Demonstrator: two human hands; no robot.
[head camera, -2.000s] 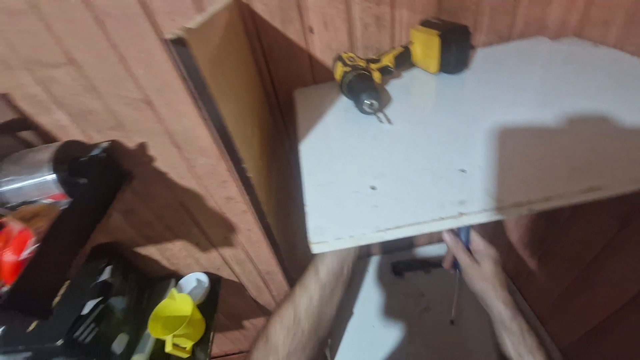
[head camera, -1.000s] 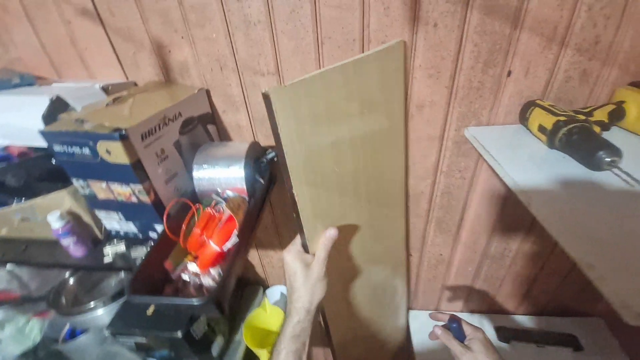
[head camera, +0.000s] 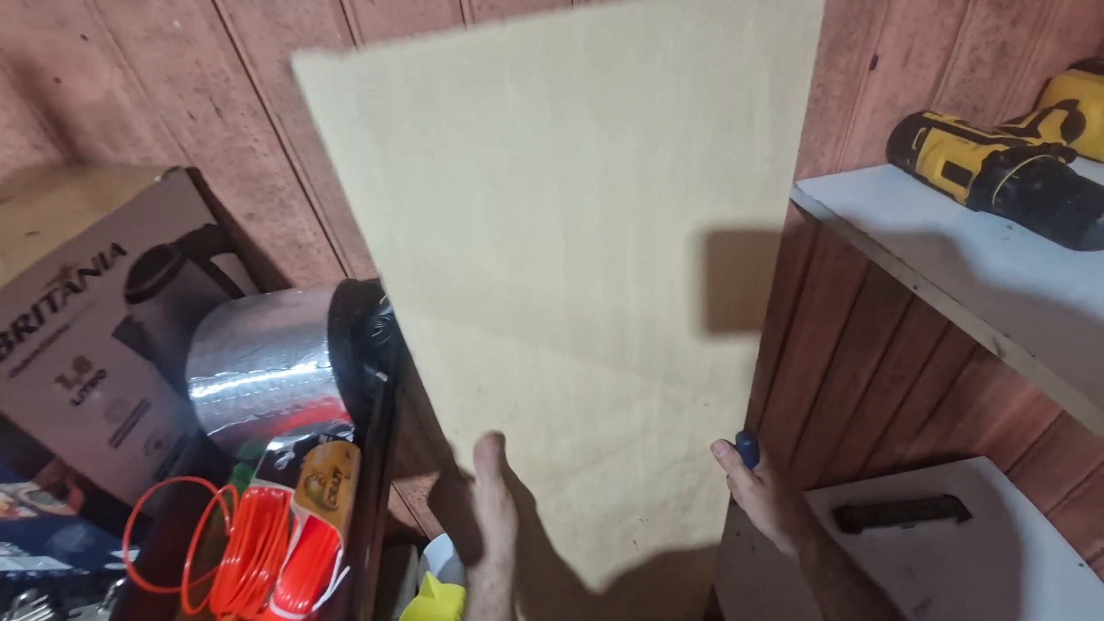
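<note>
A tall light wood-toned board (head camera: 561, 285) stands upright in front of me, held between both hands. My left hand (head camera: 493, 517) grips its lower left edge, thumb on the face and the other fingers hidden. At the lower right edge, my right hand (head camera: 759, 492) holds the board and also a tool with a blue handle (head camera: 747, 449); the rest of the tool is hidden. To the right, a yellow and black cordless drill (head camera: 992, 168) lies on a white shelf (head camera: 992, 285).
At left are a kettle box (head camera: 103, 362), a roll of silver foil tape (head camera: 267, 362) and coiled orange cord (head camera: 250, 552). A yellow plastic item (head camera: 435, 599) sits low beside my left hand. A white lower panel (head camera: 949, 552) holds a black piece (head camera: 901, 513). Plank walls (head camera: 241, 129) stand behind.
The board, held only by my left hand a second ago, is now in both hands and fills more of the view. My right hand has come up from the lower panel to its edge.
</note>
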